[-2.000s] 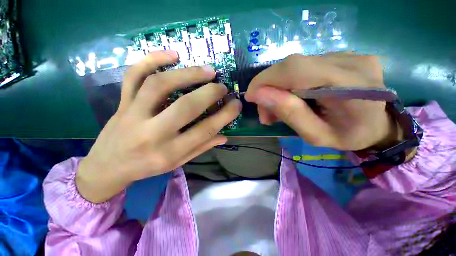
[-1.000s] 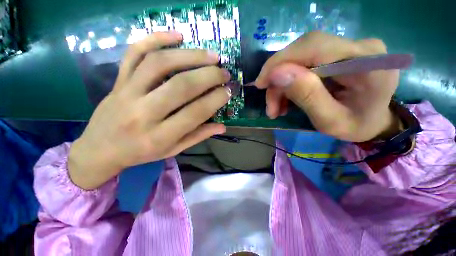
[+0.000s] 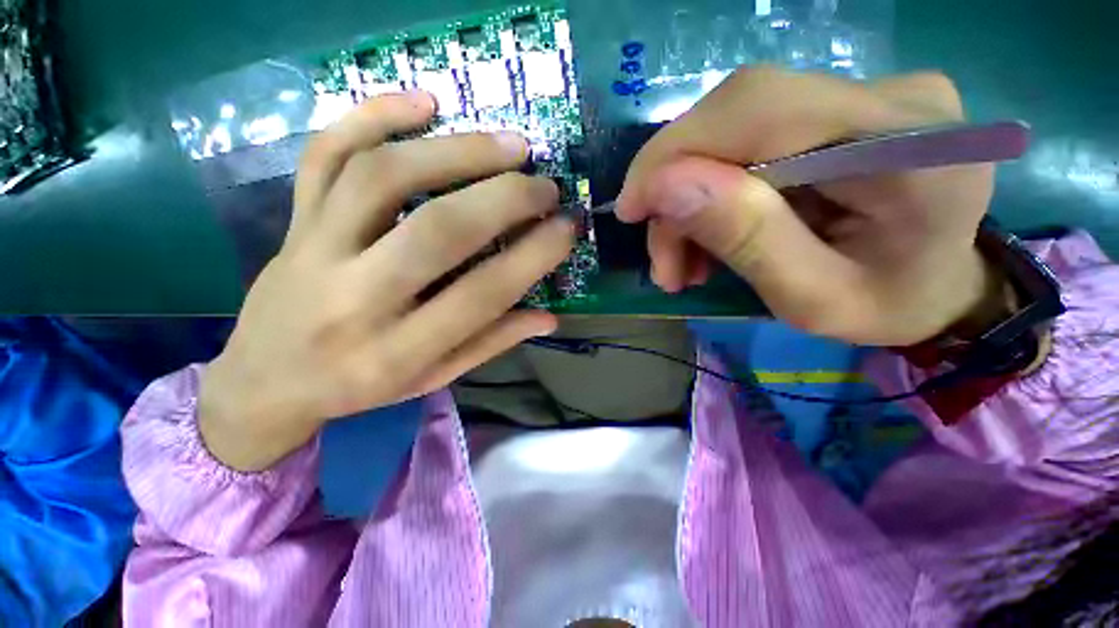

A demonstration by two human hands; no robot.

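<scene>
A green circuit board panel (image 3: pixel 549 111) with a row of bright silver-white blocks lies on the bench near its front edge. My left hand (image 3: pixel 393 245) lies flat over the panel with fingers spread, covering much of its lower left part; it grips nothing that I can see. My right hand (image 3: pixel 822 209) holds slim grey tweezers (image 3: pixel 902 152) like a pen. Their tip is at the panel's right edge, beside my left fingertips. Any small part at the tip is too small to tell.
Clear shiny plastic (image 3: pixel 252 108) with dark grey areas lies left of the panel; more, with blue marks (image 3: pixel 628 69), lies right. Stacked panels (image 3: pixel 31 104) sit at the far left. A thin black cord (image 3: pixel 785 395) runs below the green bench top (image 3: pixel 135 264). A blue sleeve (image 3: pixel 55 454) shows lower left.
Compared with two seconds ago, the tweezers' rear end sits higher and farther right, and my right hand has turned slightly. My left hand stays on the panel. The whole view has shifted a little.
</scene>
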